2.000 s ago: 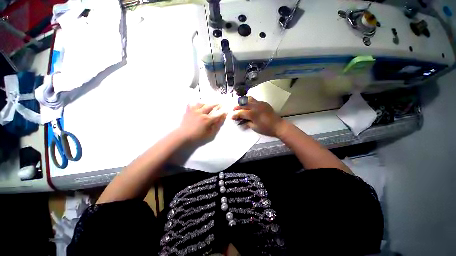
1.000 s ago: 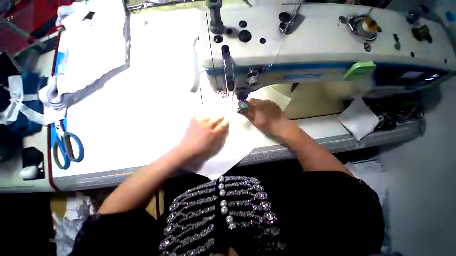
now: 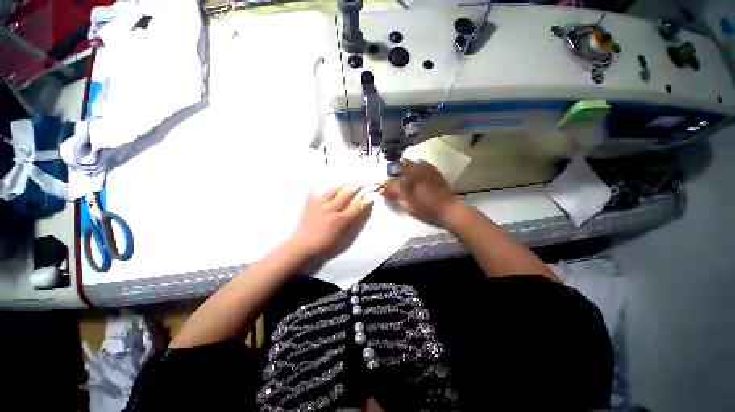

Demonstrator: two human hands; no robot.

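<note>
A white cut piece (image 3: 367,249) lies under both hands on the white table, its lower corner hanging over the front edge towards my body. Its upper part is washed out by the lamp glare near the needle. My left hand (image 3: 334,217) lies on the cloth, fingertips just below and left of the presser foot. My right hand (image 3: 419,191) is at the right of the needle area, its fingers bent close to the foot; whether it pinches cloth is unclear. The sewing machine (image 3: 500,76) has a long white head with a blue stripe. The needle is hidden in the glare.
Stacked white cloth (image 3: 153,80) lies at the upper left, with blue-handled scissors (image 3: 105,235) below it. A small white piece (image 3: 580,191) lies under the head's right end. A tied blue bundle (image 3: 36,161) is far left. White cloth heaps lie below the table (image 3: 121,362).
Since two seconds ago the cloth's lower corner has turned and shifted left. My left hand moved down, then slightly back up. My right hand's fingers have shifted slightly beside the foot.
</note>
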